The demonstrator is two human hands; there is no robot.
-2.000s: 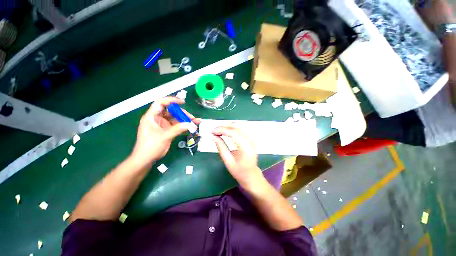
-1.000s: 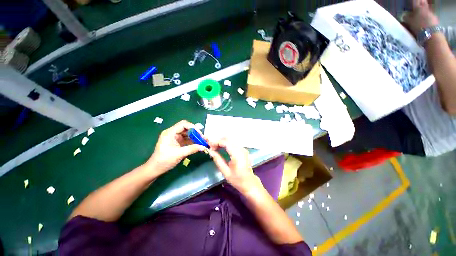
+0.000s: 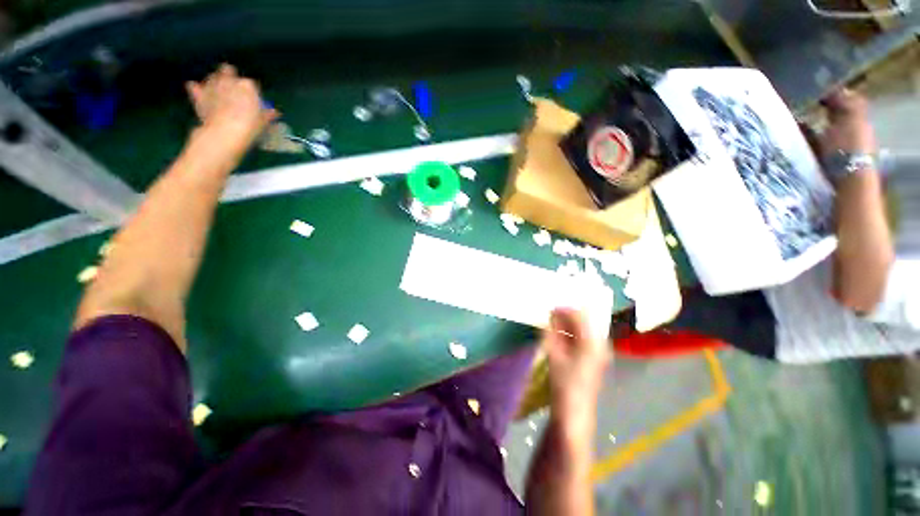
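Observation:
My left hand (image 3: pixel 230 106) is stretched over the far belt, beyond the pale rail. A blue cell (image 3: pixel 266 105) shows partly beside its fingers, with a beige piece and wired discs (image 3: pixel 319 143); whether the hand holds anything cannot be told. My right hand (image 3: pixel 573 341) is blurred at the right end of the white pad sheet (image 3: pixel 479 278), its fingers over or on the edge; whether it grips the sheet cannot be told. Another blue cell (image 3: pixel 423 100) with wires and discs lies on the far belt.
A green wire spool (image 3: pixel 434 183) stands behind the sheet. A black fan (image 3: pixel 615 151) sits on a cardboard box (image 3: pixel 565 191). Small pale squares (image 3: pixel 307 321) are scattered around. A white box (image 3: pixel 706 227) of wired parts and a coworker's arm (image 3: pixel 863 222) are at right.
My left hand has moved from the near bench to the far belt. My right hand has moved right along the sheet. The blue cell held before is no longer seen between my hands.

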